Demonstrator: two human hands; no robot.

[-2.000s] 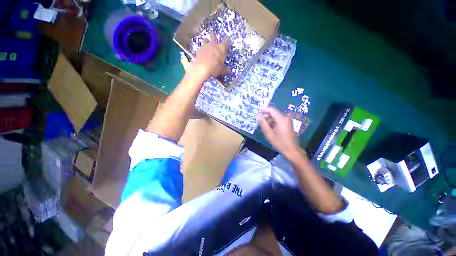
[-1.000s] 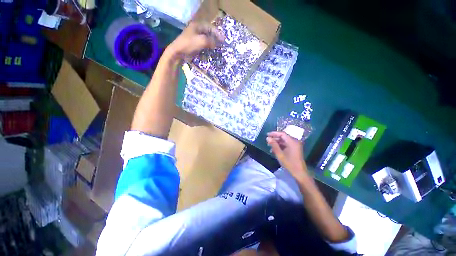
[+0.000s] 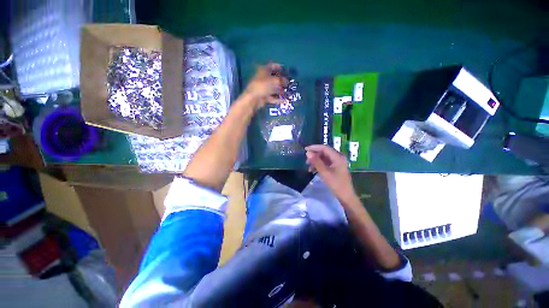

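My left hand (image 3: pixel 267 85), slightly blurred, is over the loose silver metal clips (image 3: pixel 285 103) on the green bench; whether it holds any is unclear. My right hand (image 3: pixel 327 161) is at the bench's front edge, fingers bent and thumb near the fingertips; nothing can be made out in it. A clear plastic bag with a white label (image 3: pixel 280 133) lies between the hands. The green and black fixture (image 3: pixel 363 119) lies right of the bag, with several white blocks and a dark part on it. The small open carton (image 3: pixel 93 83), full of silver pieces, sits on clear blister trays (image 3: pixel 207 76) at left.
A purple ring-shaped item (image 3: pixel 68 133) is at the bench's left, with more clear trays (image 3: pixel 45 45) behind. A white-and-black box (image 3: pixel 468 108) stands right of the fixture. Large brown cardboard (image 3: pixel 114 216) and a white slotted unit (image 3: pixel 436 207) are below the bench edge. Another person's sleeve (image 3: pixel 521 195) shows at right.
My left hand has left the small carton and moved right to the loose clips. My right hand stays near the bag and bench edge. The view has turned and shifted right.
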